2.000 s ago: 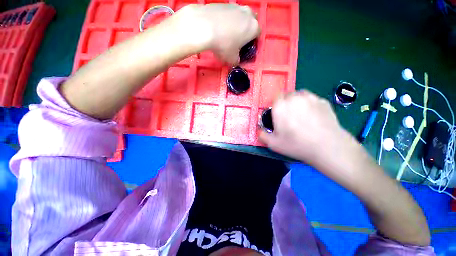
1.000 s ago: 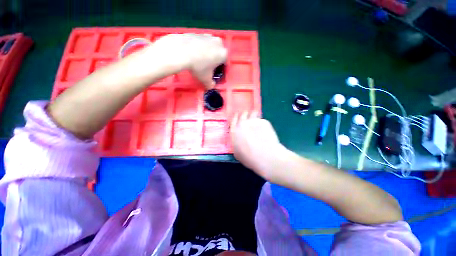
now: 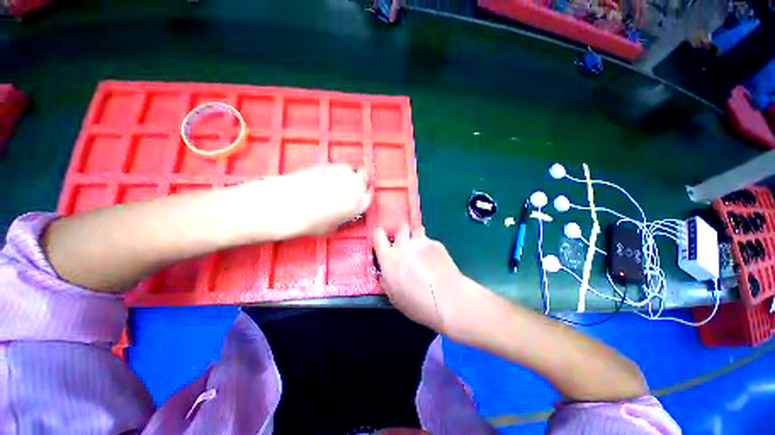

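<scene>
A red-orange compartment tray (image 3: 263,212) lies on the green bench in front of me. My left hand (image 3: 336,197) is over its right part, fingers curled down; a dark edge shows under them, but the grip is hidden. My right hand (image 3: 415,270) is at the tray's lower right corner, fingertips down at the last pocket. A sliver of a dark watch (image 3: 376,262) shows beside them; whether it is gripped is hidden. A yellow-cream tape roll (image 3: 214,130) lies on the tray's upper left part.
A round black watch with a pale label (image 3: 482,206) lies right of the tray. Beyond it are a blue-black pen (image 3: 518,242), white charging pucks (image 3: 562,203), a black block (image 3: 627,252) and a white charger box (image 3: 698,248). Red trays (image 3: 751,246) stand at the far right.
The view has shifted, showing more bench at the back and right. My left hand has moved nearer me over the tray, covering where a watch lay. My right hand stays by the lower right corner.
</scene>
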